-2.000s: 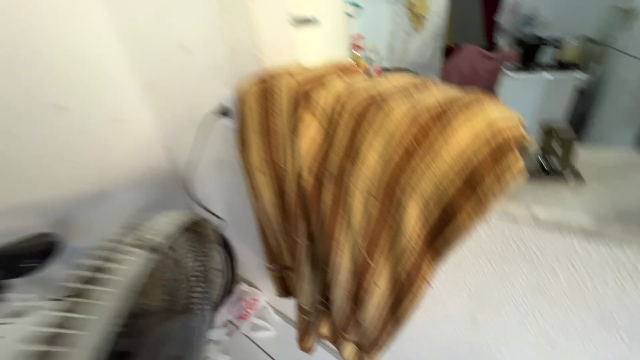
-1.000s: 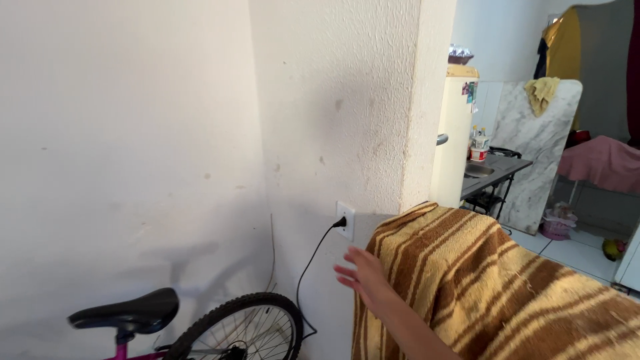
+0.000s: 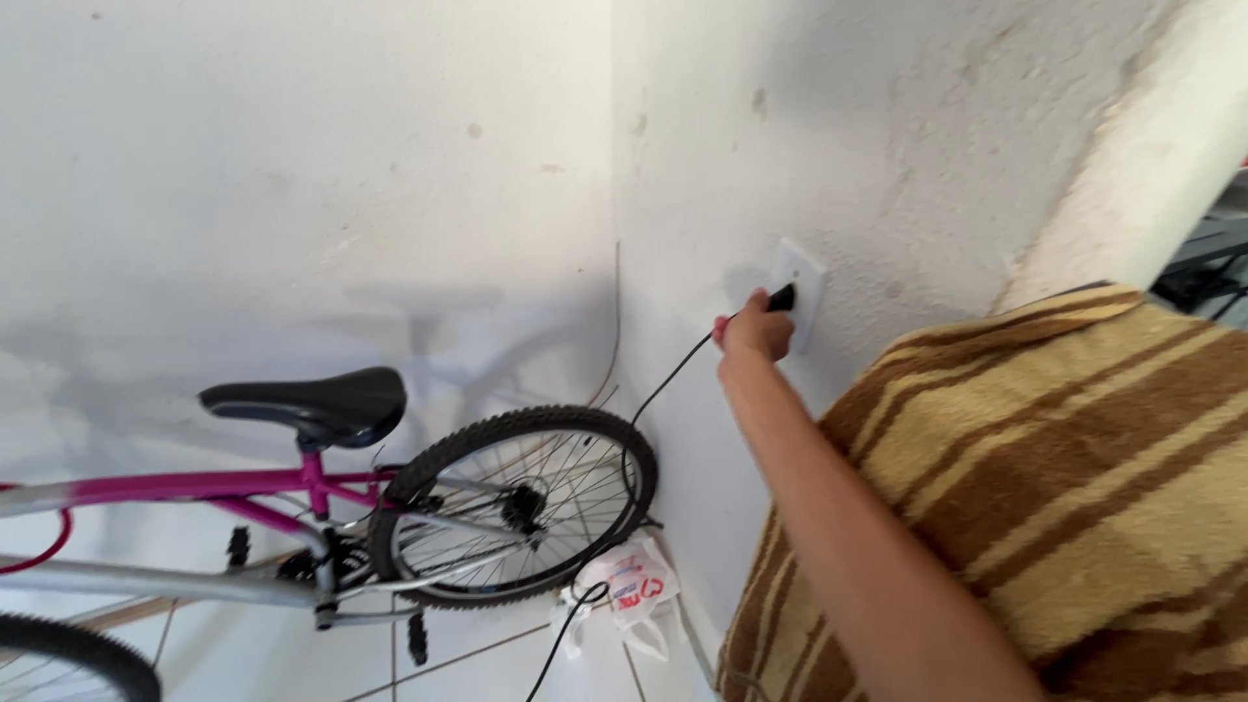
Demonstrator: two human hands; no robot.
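Note:
My right hand (image 3: 756,330) is closed around a black power plug (image 3: 783,297), which meets a white wall socket plate (image 3: 807,283). From the hand, a black cord (image 3: 673,375) drops behind the rear wheel of a bicycle and on to the floor. Beneath and beside my forearm, a brown and beige striped cloth (image 3: 1063,458) hangs over a ledge or low wall. My left hand is out of the frame.
A pink and silver bicycle (image 3: 195,483) with a black saddle (image 3: 312,402) stands along the left wall. Near its rear wheel (image 3: 639,468), a white plastic bag (image 3: 634,580) lies on the tiled floor. A wall edge rises behind the cloth.
My right hand, apart from the plug with its fingers spread one second ago, has reached the socket and taken hold of the plug. The view has turned down towards the bicycle.

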